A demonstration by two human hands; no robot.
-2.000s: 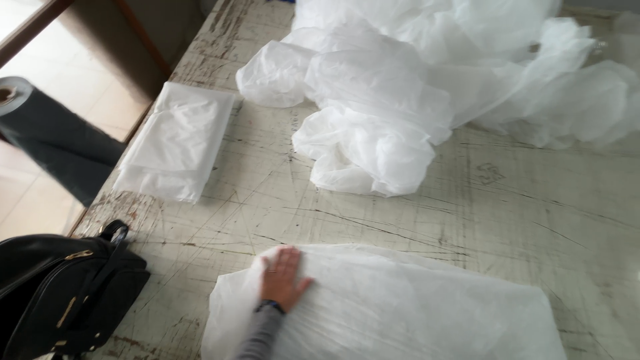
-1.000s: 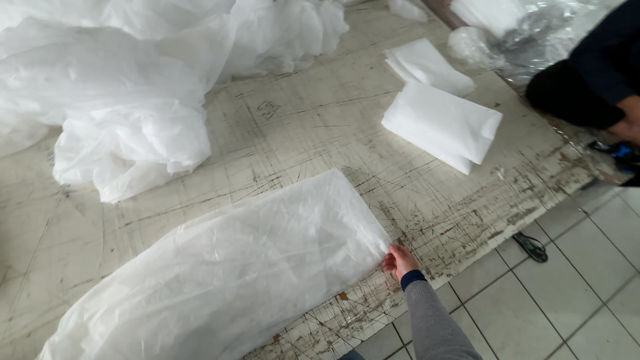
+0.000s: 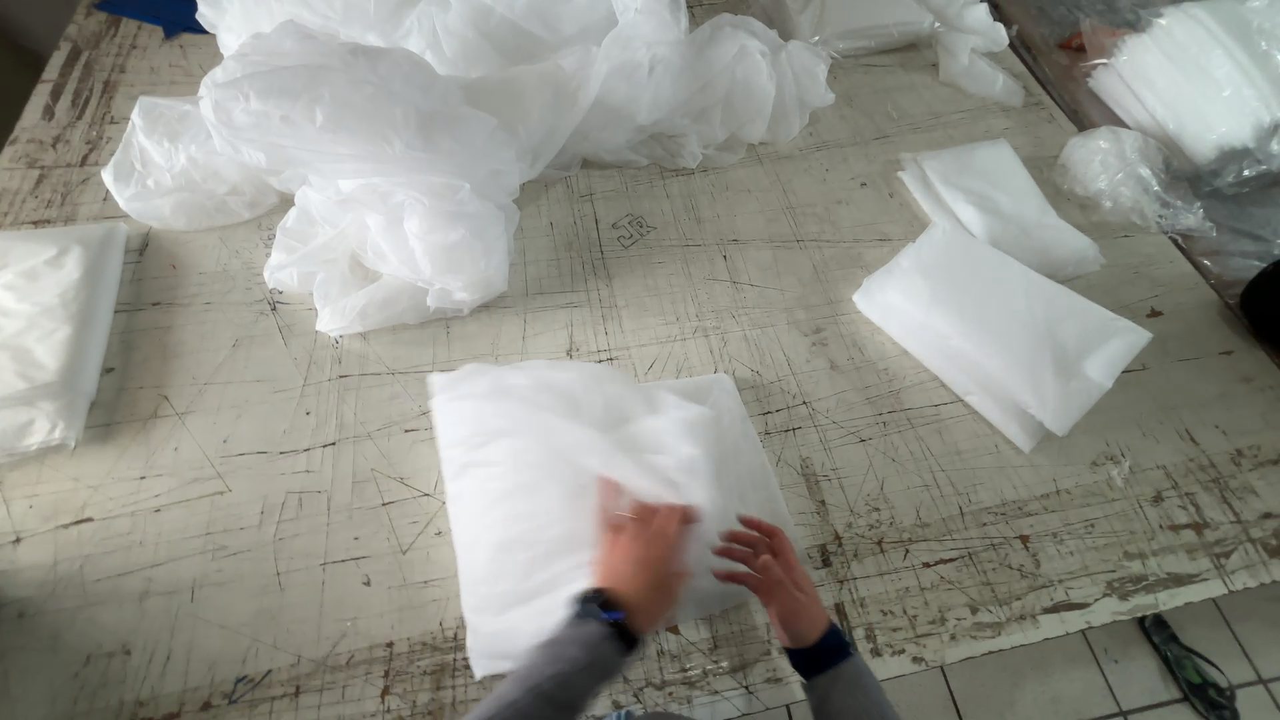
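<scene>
A translucent white sheet (image 3: 540, 480), thin and film-like, lies folded over on itself near the table's front edge. My left hand (image 3: 645, 550), wearing a dark wristwatch, is on the sheet's upper layer, right of its middle; motion blurs it, and whether the fingers pinch the material cannot be made out. Just right of it, over the sheet's right part, my right hand (image 3: 770, 580) has its fingers spread and holds nothing.
The scratched table (image 3: 700, 290) bears a crumpled heap of white sheeting (image 3: 400, 130) at the back, a folded sheet (image 3: 50, 330) at left and two folded white pieces (image 3: 1005, 330) at right. Clear plastic bags (image 3: 1200, 90) lie beyond. A sandal (image 3: 1185, 670) is on the tiled floor.
The long sheet has been folded into a shorter, squarish shape. My right hand has let go of its corner and moved inward; my left hand is back in view.
</scene>
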